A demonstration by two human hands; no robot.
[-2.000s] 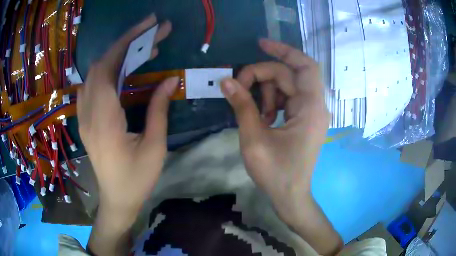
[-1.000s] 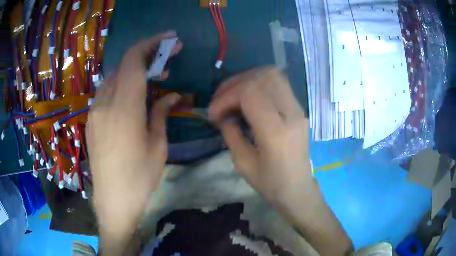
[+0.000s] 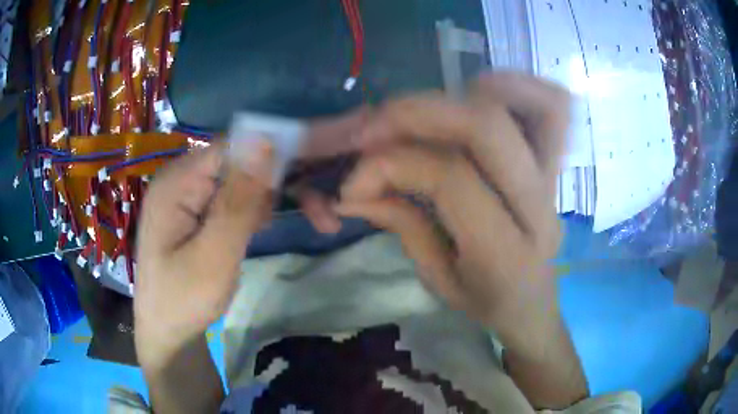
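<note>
A white adhesive pad (image 3: 285,139), blurred, is pinched between the thumb and fingers of my left hand (image 3: 194,218), left of centre. My right hand (image 3: 477,186) is beside it on the right, blurred, with its fingertips close together in front of the pad. Whether the right fingers hold something small cannot be told. Thin red lead wires (image 3: 354,36) with a tiny white connector (image 3: 349,83) lie on the dark green mat above the hands.
Orange film pieces with red and blue wires (image 3: 89,166) lie in a bundle at the left. At the right are a stack of white sticker sheets (image 3: 627,121) and a shiny plastic bag of red-wired parts (image 3: 688,137). Translucent tape (image 3: 464,40) is on the mat.
The orange film strip at my left thumb is no longer visible. My left hand has tilted, bringing the white pad towards the centre. My right hand has moved up and right.
</note>
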